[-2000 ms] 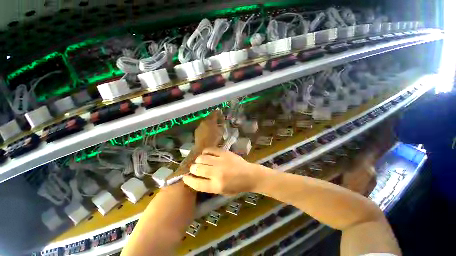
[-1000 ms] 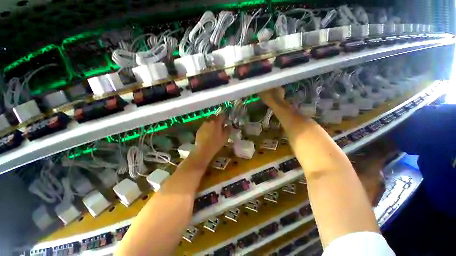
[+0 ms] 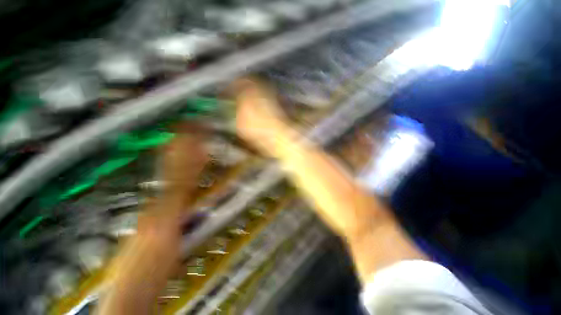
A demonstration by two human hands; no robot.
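The whole view is blurred by motion. My left hand reaches under the upper shelf edge into the middle shelf, near the green lights. My right hand is to the right of it, also at the middle shelf just below the upper rail. The fingers of both hands are too blurred to tell whether they hold anything. White power adapters stand in a smeared row on the upper shelf. More pale adapters show on the middle shelf at the lower left.
The upper shelf rail crosses diagonally above my hands. Lower down are a yellow-brown socket board with silvery sockets and further rails. A blue tray with white contents is at the right. A bright light glares at the upper right.
The view has swung and tilted, so the shelves slope more steeply and the tray shows further left. My right hand left my left forearm and went into the shelf.
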